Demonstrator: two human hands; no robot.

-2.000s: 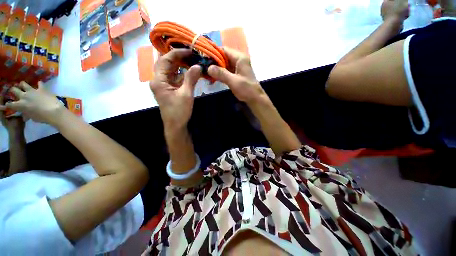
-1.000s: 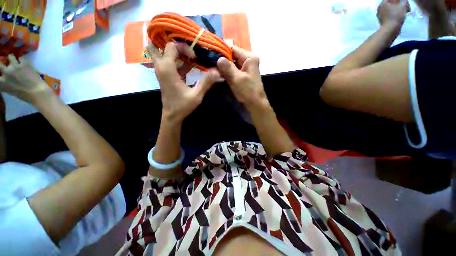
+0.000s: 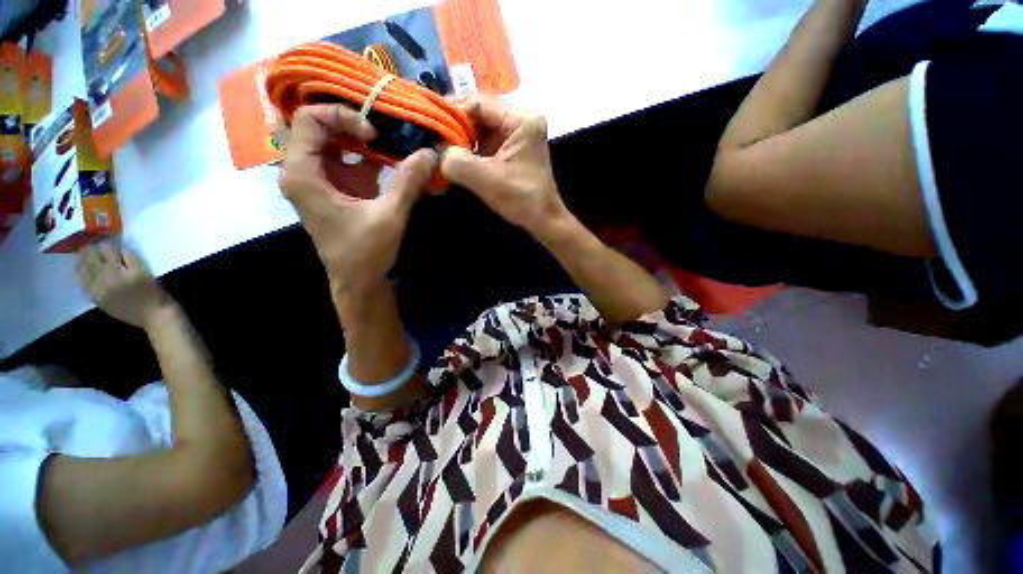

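An orange cable coil (image 3: 337,81) with a thin pale band (image 3: 377,94) around its middle is held up over the table edge. A black connector (image 3: 401,137) sits inside the coil. My left hand (image 3: 348,191) grips the coil's lower left side, thumb near the connector. My right hand (image 3: 505,157) grips its right end, thumb and fingers at the connector. Behind and partly hidden by the coil, a flat colour box (image 3: 477,45) with orange ends and a dark grey printed middle lies on the table.
Flat box blanks (image 3: 121,107) lie at the upper left. A box showing its white side (image 3: 62,185) stands near the left neighbour's hand (image 3: 121,286). Filled boxes (image 3: 14,123) stand at the far left. The right neighbour's arm (image 3: 785,95) rests by the white table (image 3: 628,56).
The view has shifted, so more of the flat box shows. My hands still hold the coil, fingers shifted around the connector. The left neighbour's hand is now beside a box with a white side.
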